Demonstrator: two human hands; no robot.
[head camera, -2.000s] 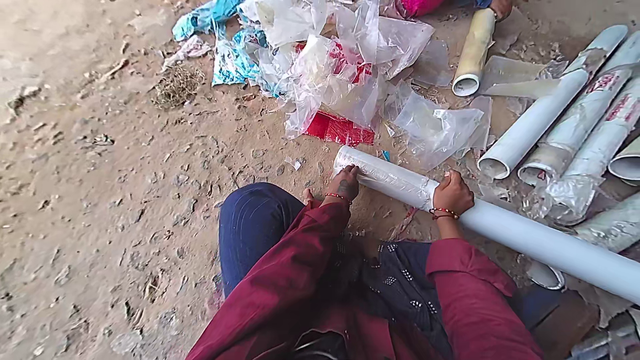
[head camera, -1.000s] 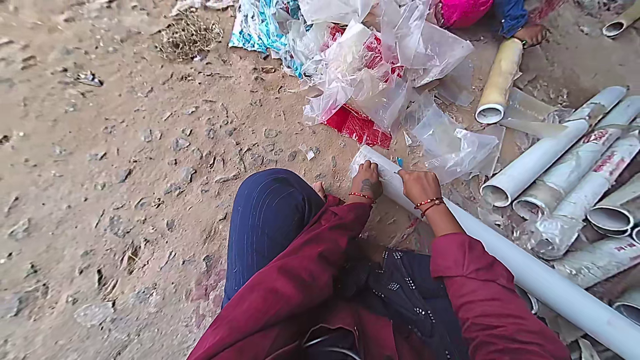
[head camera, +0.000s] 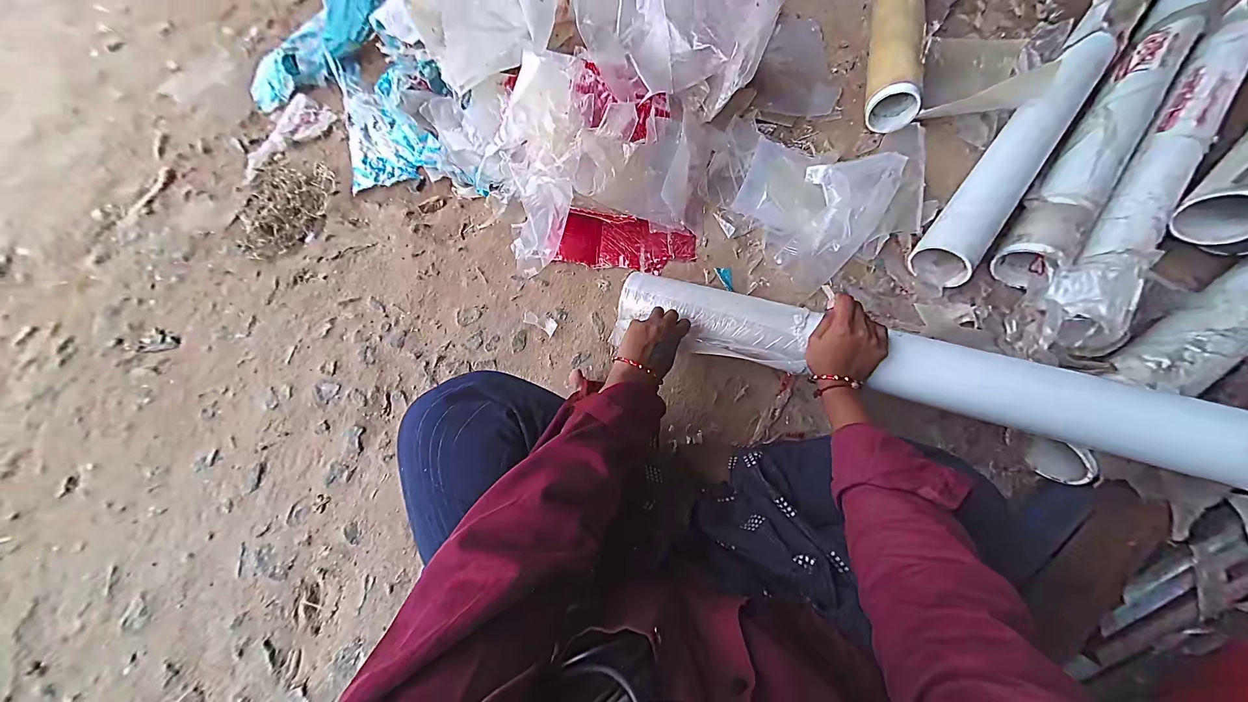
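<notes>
A long white tube (head camera: 1053, 395) lies across in front of me, its left end wrapped in clear plastic film (head camera: 746, 327). Near that end, my left hand (head camera: 655, 341) has its fingers closed on the film against the tube. Further right, at the edge of the film, my right hand (head camera: 846, 339) grips the tube from above. Beyond the wrapped end, a red plastic piece (head camera: 624, 241) rests on the dirt, partly under a heap of crumpled clear plastic sheets (head camera: 624, 166).
Several white tubes (head camera: 1014, 161), some with torn film, lie side by side at the right. A yellowish tube (head camera: 894, 58) lies at the top. Blue and white plastic scraps (head camera: 390, 127) and dry grass (head camera: 286, 210) are on the stony dirt ground (head camera: 195, 439).
My right hand is farther from my left along the tube than one second ago. The other person's hand on the yellowish tube is out of view. The view has shifted.
</notes>
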